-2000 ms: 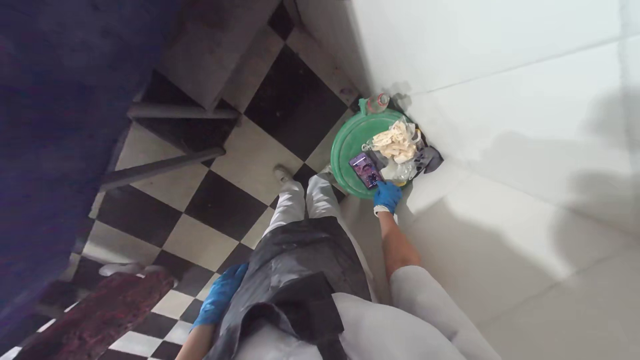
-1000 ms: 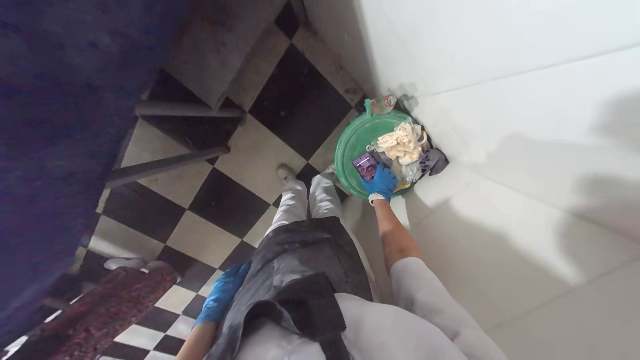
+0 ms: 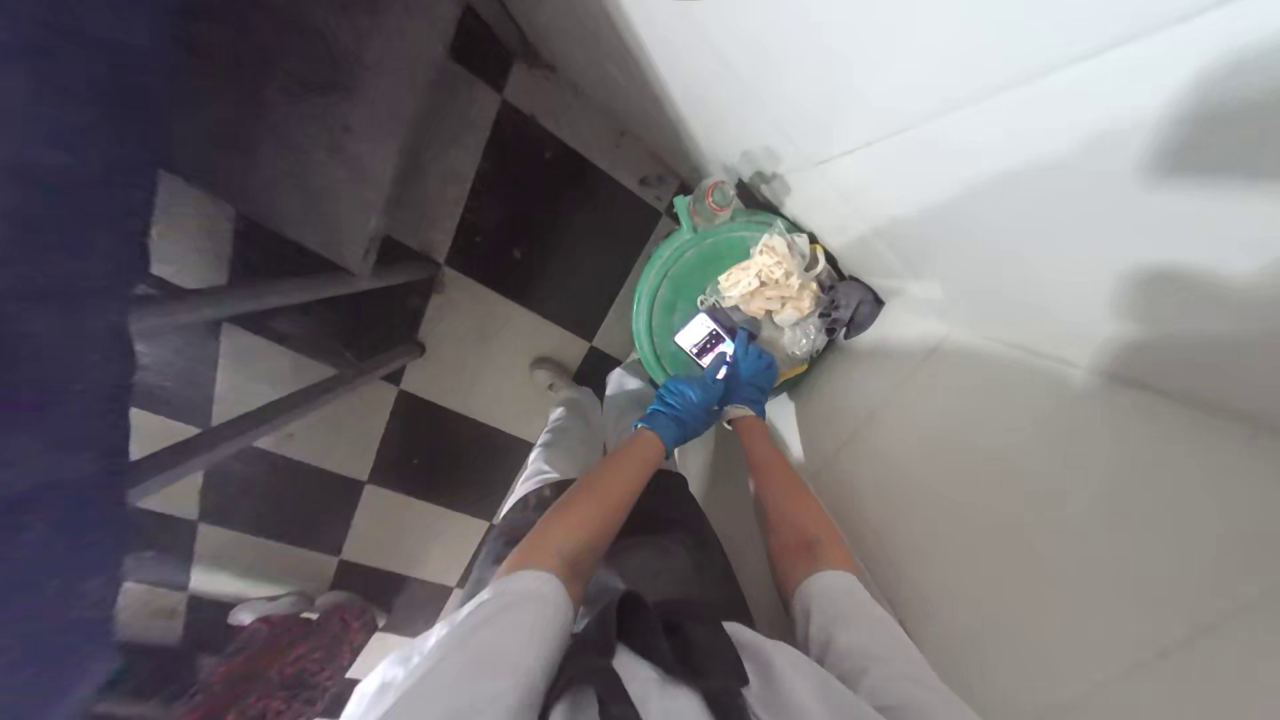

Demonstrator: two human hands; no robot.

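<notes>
My right hand, in a blue glove, is at the lower right edge of a smartphone whose screen is lit. From the left, my left hand, gloved in blue too, reaches to the phone's lower edge, touching or nearly touching the right. The phone is over a round green lid. Cream-coloured strips in clear plastic lie on the lid beyond the phone, with a crumpled clear plastic bag beside them. Whether my fingers grip the phone is partly hidden by the gloves.
A clear jar or bottle stands at the lid's far edge. A dark bundle sits at its right, against the white tiled wall. Metal legs stand on the checkered floor at left. Another person's shoes show at lower left.
My left hand has moved from beside the apron up to the phone, next to my right hand. The phone's screen looks brighter, showing a mostly white display instead of a purple one.
</notes>
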